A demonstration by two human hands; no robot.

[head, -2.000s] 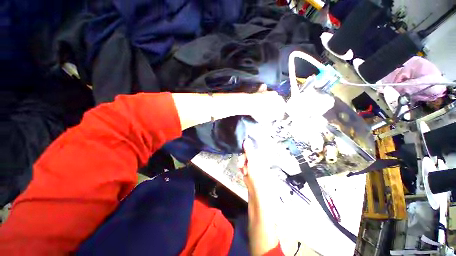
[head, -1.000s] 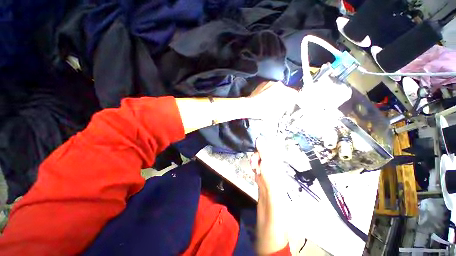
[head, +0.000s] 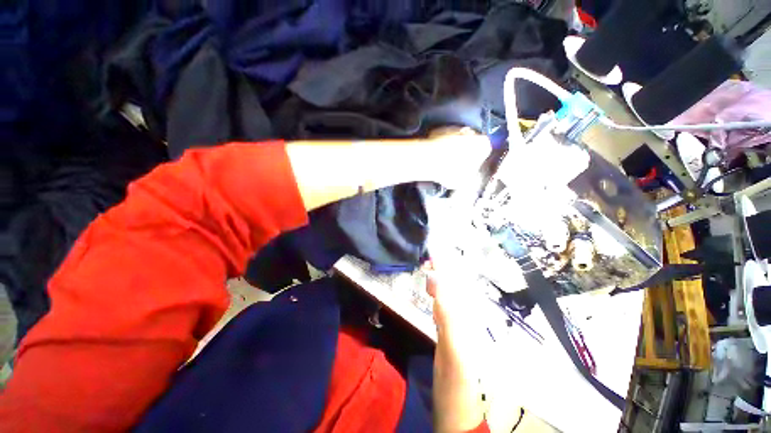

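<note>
A dark navy garment piece (head: 385, 228) lies between my two hands, looking pale blue-grey under the lamp. My left hand (head: 461, 161) reaches across from the left to the cloth beside the machine head; it is glared out. My right hand (head: 448, 266) is on the cloth's near right side at the table, its fingers also washed out by glare. The overlock machine (head: 580, 252) shows whitish metal and exposed knobs right of my hands. The needle area is lost in glare. A long black fabric strip (head: 560, 326) runs from the machine across the white table (head: 528, 385).
A large dark garment pile (head: 203, 93) fills the left and back. A white hose (head: 514, 93) with a blue fitting arches above the machine. A small red tool (head: 582, 347) lies beside the strip. Black thread cones (head: 689, 80) stand upper right. A wooden stool (head: 689, 296) is at right.
The cloth between my hands has shifted and its folds differ. My left forearm has moved slightly up. Compared with the earliest frame, the machine and table sit farther right in view.
</note>
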